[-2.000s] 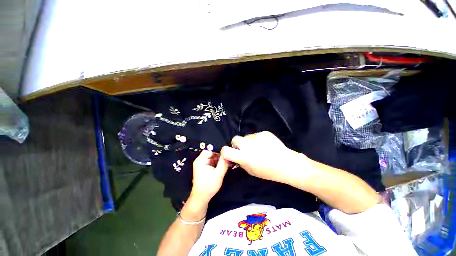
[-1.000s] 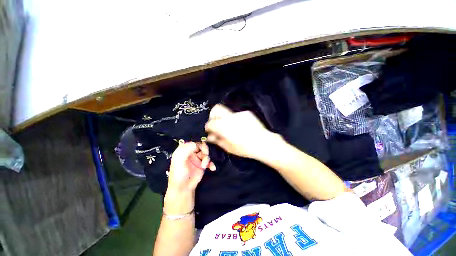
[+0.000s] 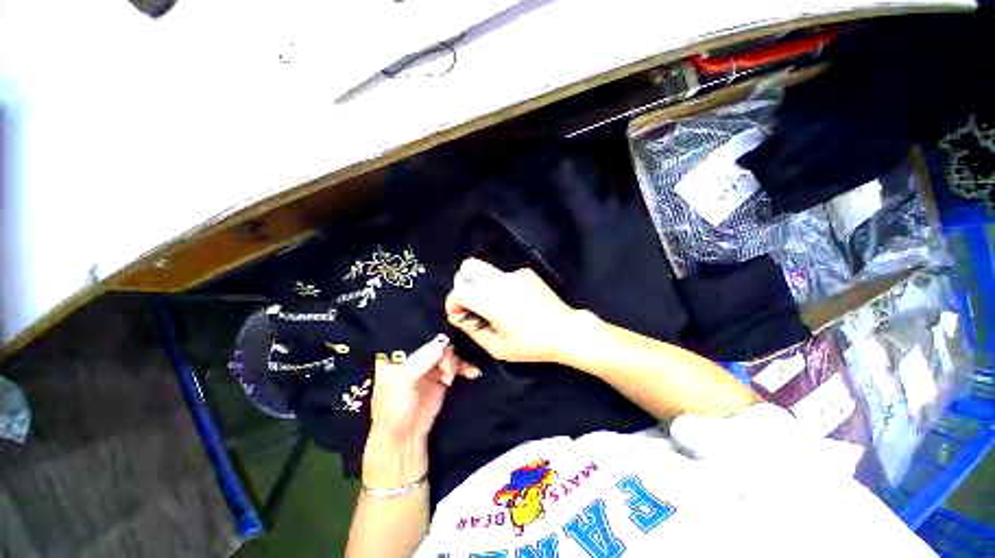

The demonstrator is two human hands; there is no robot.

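A black garment (image 3: 589, 234) with pale embroidery (image 3: 384, 269) lies over my lap. Small pale buttons (image 3: 390, 356) show at its edge beside my left fingertips. My left hand (image 3: 406, 398) pinches the garment edge between thumb and forefinger, its other fingers curled. My right hand (image 3: 511, 314) is just to the right, a little above the cloth, with thumb and fingers drawn together. Whatever lies between the right fingertips is too small to see; no needle or thread can be made out.
The white table (image 3: 240, 120) crosses the top, with a dark strip (image 3: 420, 55) and a curl of thread on it. Bagged garments with white labels (image 3: 715, 191) lie in a carton at right, beside a blue crate (image 3: 966, 436). A round purple-edged item (image 3: 258, 365) is at left.
The view has turned and shifted. My hands were together at the cloth, then my right hand moved in a blur; now it is steady and slightly apart from my left, which still holds the edge.
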